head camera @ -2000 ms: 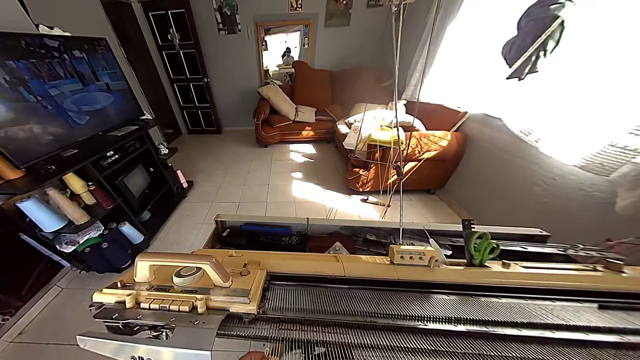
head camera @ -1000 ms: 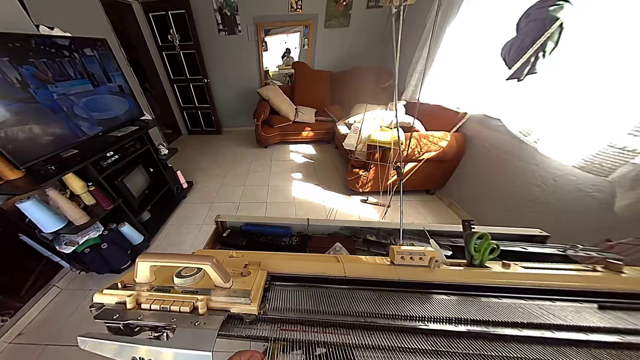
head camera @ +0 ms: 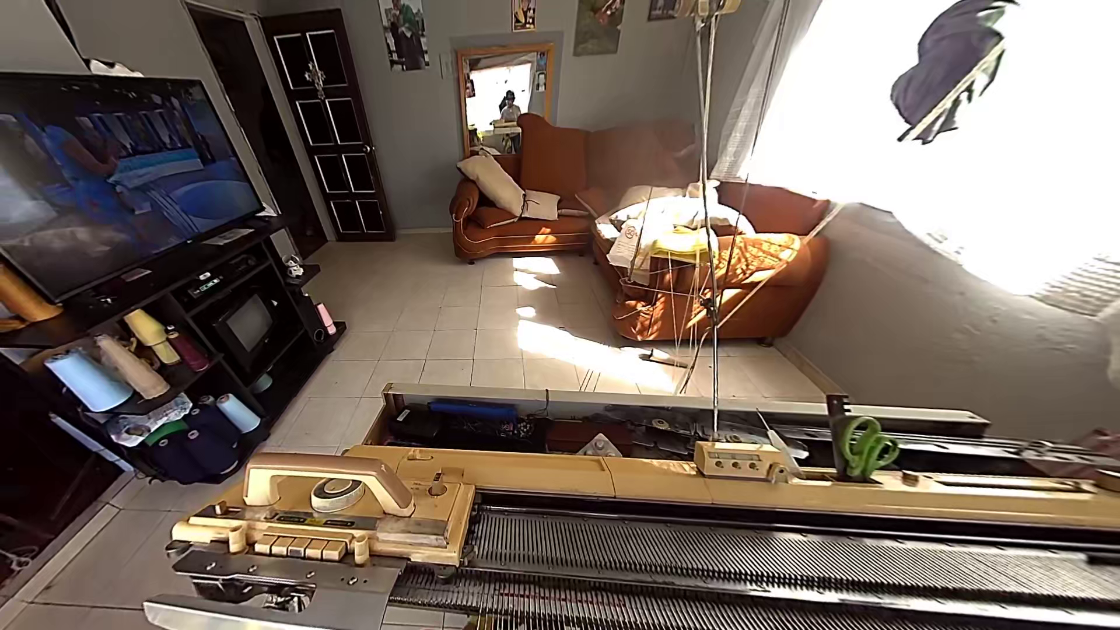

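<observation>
Neither my left hand nor my right hand shows in the head view. A knitting machine spans the lower part, its cream carriage [head camera: 328,512] standing at the left end of the needle bed [head camera: 700,542], handle up. A metal plate [head camera: 289,582] is fixed to the carriage's front. Below the main bed runs a second row of needles [head camera: 560,604], cut off by the bottom edge. Yarn strands [head camera: 713,350] come down from a tension mast to a small cream counter box [head camera: 739,459] behind the bed. Green-handled scissors [head camera: 869,448] stand in a holder right of it.
Behind the machine lies an open long case [head camera: 499,398] with tools inside. At the left, a black stand [head camera: 262,262] holds a television [head camera: 122,175], yarn cones [head camera: 131,366] and a bag [head camera: 197,442]. Orange sofas [head camera: 717,306] with cushions and cloths stand beyond the tiled floor.
A fingertip that showed at the bottom edge, just right of the carriage's plate, is out of view now. The carriage has not moved. The television picture has changed.
</observation>
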